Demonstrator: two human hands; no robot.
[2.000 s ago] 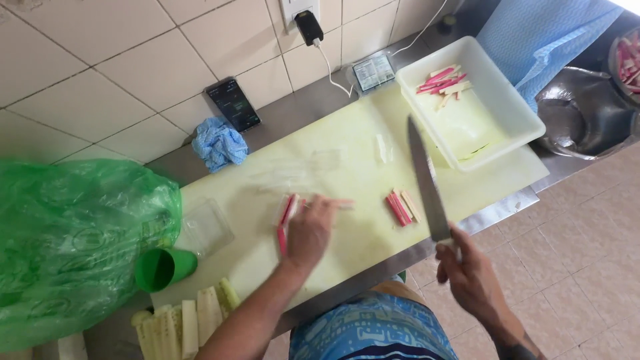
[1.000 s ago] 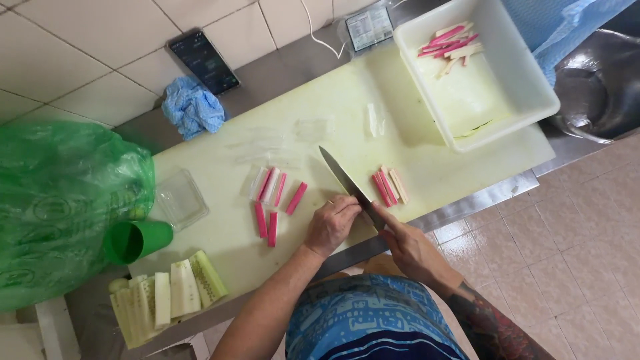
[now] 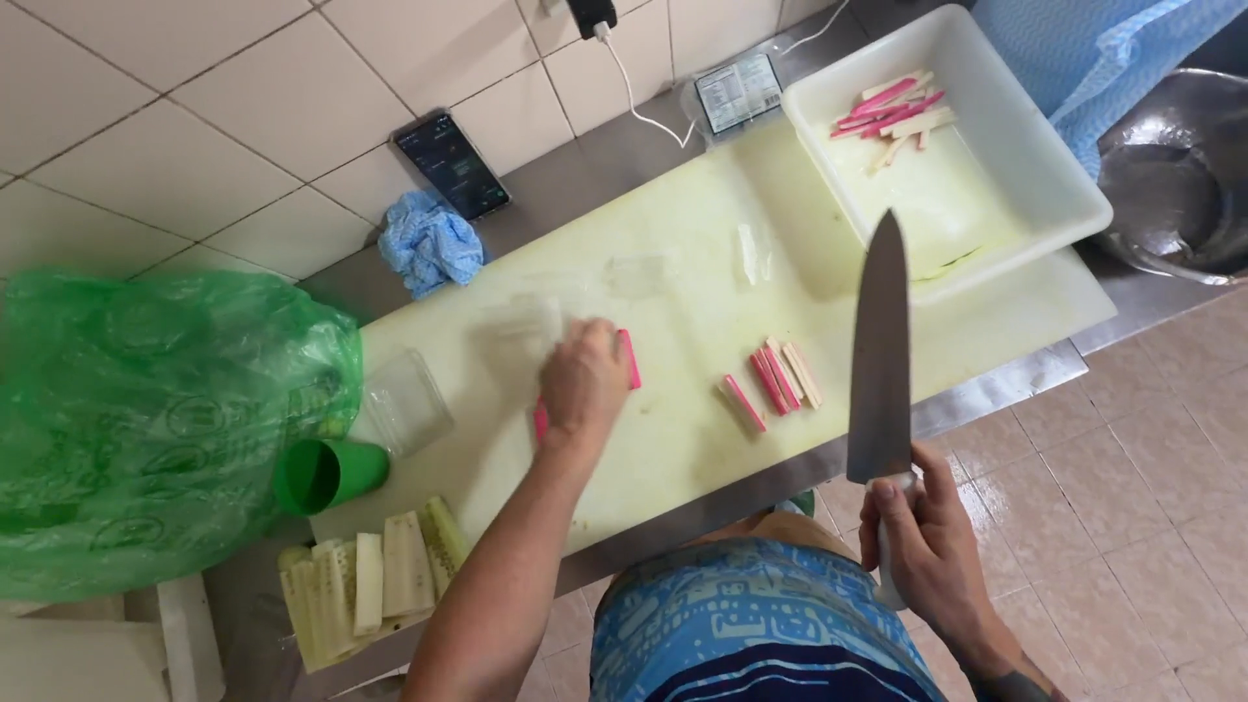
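Note:
My right hand (image 3: 921, 546) grips the white handle of a chef's knife (image 3: 880, 361), its blade pointing away from me over the board's front edge. My left hand (image 3: 588, 380) is over the pink sticks left of the board's middle; its fingers hide what they touch. One pink stick (image 3: 630, 359) shows beside its fingertips, another at its left side. Cut pink-and-white sticks (image 3: 775, 376), probably crab sticks, lie in a small group between my hands, with a single one (image 3: 744, 403) just left of them. All rest on a pale cutting board (image 3: 682, 439).
A white plastic tub (image 3: 1043, 195) with cut strips stands on the board's right end. Clear wrappers (image 3: 639, 275), a clear tray (image 3: 408, 402), a green cup (image 3: 331, 475), pale vegetable strips (image 3: 369, 585) and a green bag (image 3: 166, 419) are leftward. A phone (image 3: 453, 166) and blue cloth (image 3: 430, 242) lie behind.
One second ago both hands were together at the knife near the board's front edge. The left hand has moved left to the pink sticks; the right has carried the knife right. A single stick now lies beside the cut group.

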